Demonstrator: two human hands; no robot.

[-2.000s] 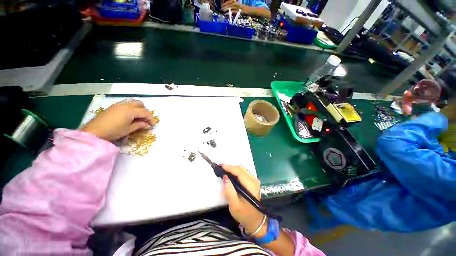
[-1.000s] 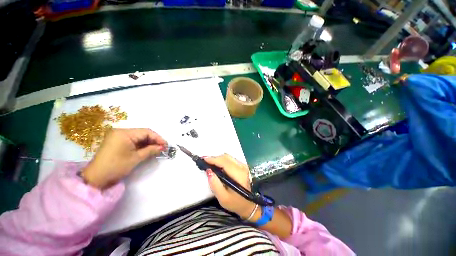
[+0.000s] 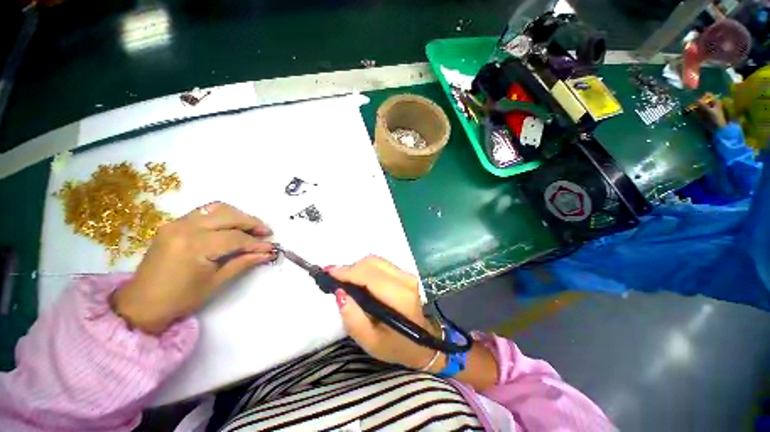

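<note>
My right hand (image 3: pixel 377 310) holds a black soldering iron (image 3: pixel 380 312) like a pen, its metal tip pointing left. The tip meets a small dark component (image 3: pixel 275 253) at my left fingertips. My left hand (image 3: pixel 198 253) has thumb and forefinger pinched at that component; whether a gold piece is also between them is hidden. A loose pile of gold contact pieces (image 3: pixel 114 207) lies on the left of the white work board (image 3: pixel 253 329). Two more dark components, one upper (image 3: pixel 295 186) and one lower (image 3: pixel 309 214), lie beyond the iron's tip.
A round tan pot (image 3: pixel 411 135) with pale bits stands right of the board. Beyond it are a green tray (image 3: pixel 452 55) of oddments, a black box with a round grille (image 3: pixel 570 201) and a yellow sponge (image 3: pixel 594 97). A person's blue sleeve (image 3: pixel 658 253) is at far right.
My left hand has moved from the gold pile to the dark component near the board's middle. The iron's tip has moved left and down to meet it. The camera view has shifted.
</note>
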